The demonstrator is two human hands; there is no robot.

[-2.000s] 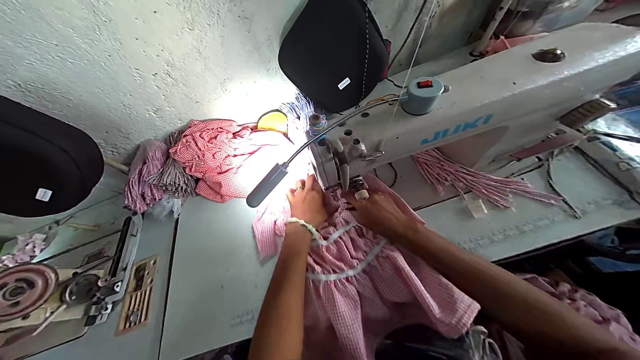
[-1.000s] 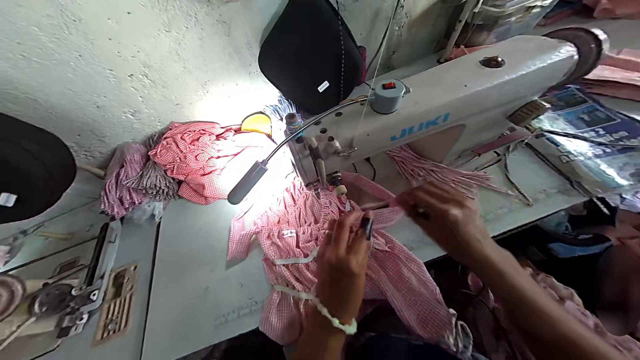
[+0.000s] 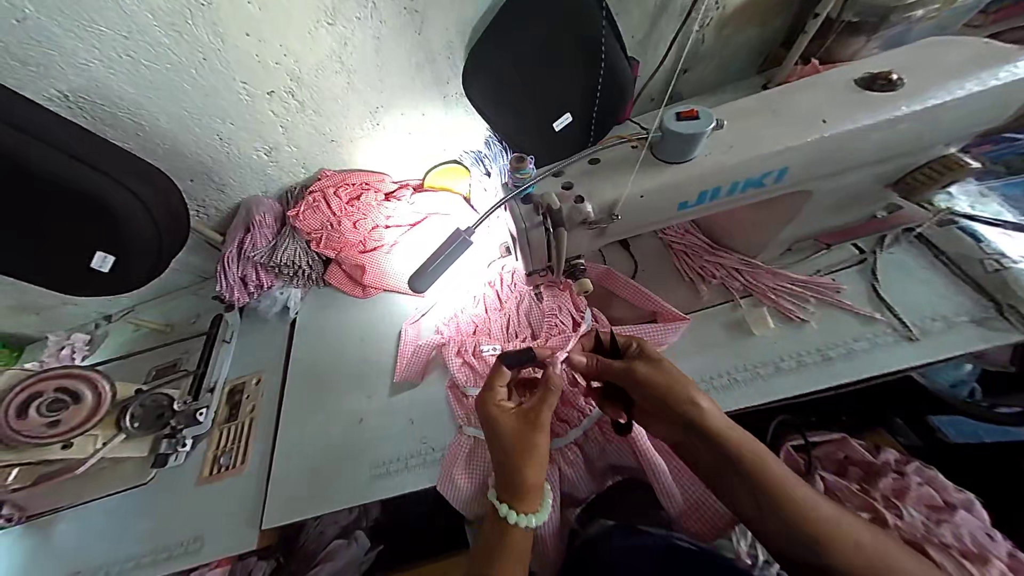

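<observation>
A pink gingham garment (image 3: 512, 320) with gathered rows and white trim lies below the needle area of a Juki sewing machine (image 3: 736, 160). Over it, my left hand (image 3: 520, 400), with a beaded bracelet and a dark band around one finger, pinches a thin pink fabric strip (image 3: 570, 340). The fingertips of my right hand (image 3: 640, 380) meet the same strip just beside it. Dark thread snips (image 3: 614, 388) sit within my right hand, their points upward. A lit gooseneck lamp (image 3: 442, 260) hangs left of the machine head.
Red gingham fabric (image 3: 360, 224) and tied strip bundles (image 3: 252, 252) lie near the wall. Pink strips (image 3: 752, 276) spread beneath the machine arm. Another machine's handwheel (image 3: 56, 404) is at left. More pink fabric (image 3: 904, 496) lies at lower right, beyond the table edge.
My right hand has come back left, close to my left hand, and both now hold the thin strip. Two seconds ago both hands were on the garment at the machine head.
</observation>
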